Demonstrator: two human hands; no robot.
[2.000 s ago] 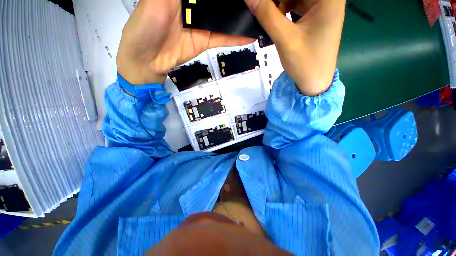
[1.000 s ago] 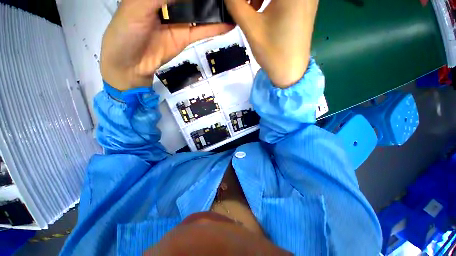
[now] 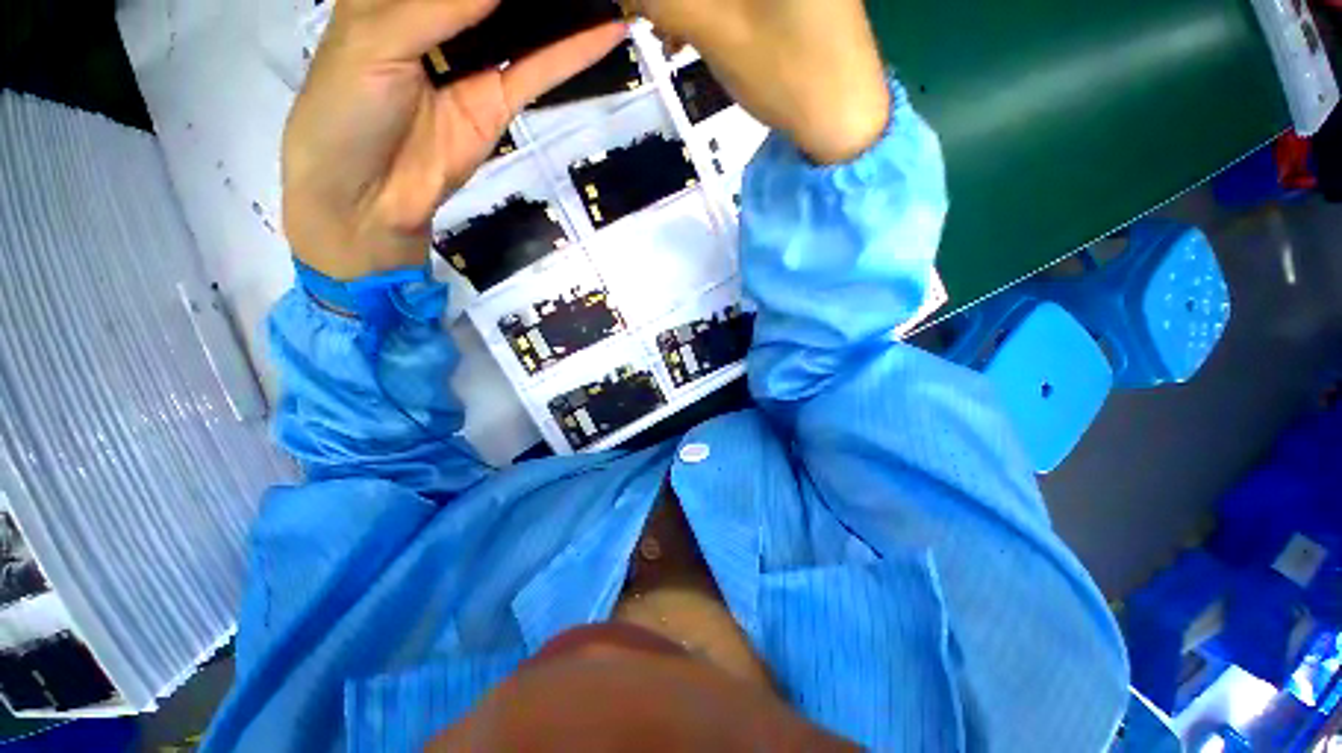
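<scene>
My left hand (image 3: 386, 140), bare, with a blue band at the wrist, holds a dark circuit board (image 3: 508, 37) at the top edge of the picture. My right hand (image 3: 765, 56) is at the top, partly cut off; its fingertips are out of view, so its grip cannot be told. Below the hands lies a white compartment tray (image 3: 662, 268) with two columns of pockets. Two upper boards look mostly plain black, one of them a black board (image 3: 636, 177). Lower boards show gold and pale parts, such as a board (image 3: 559, 331). One right-column pocket is empty.
A tall pile of stacked trays (image 3: 125, 383) stands at the far left, with boards at its lower end. A white sheet (image 3: 221, 147) lies between pile and tray. A green mat (image 3: 1045, 147) is on the right, with blue stools (image 3: 1045, 386) and blue bins on the floor.
Both hands and the held board have shifted up and left in the picture. My right hand is now cut off more by the top edge. More of the tray's upper part shows.
</scene>
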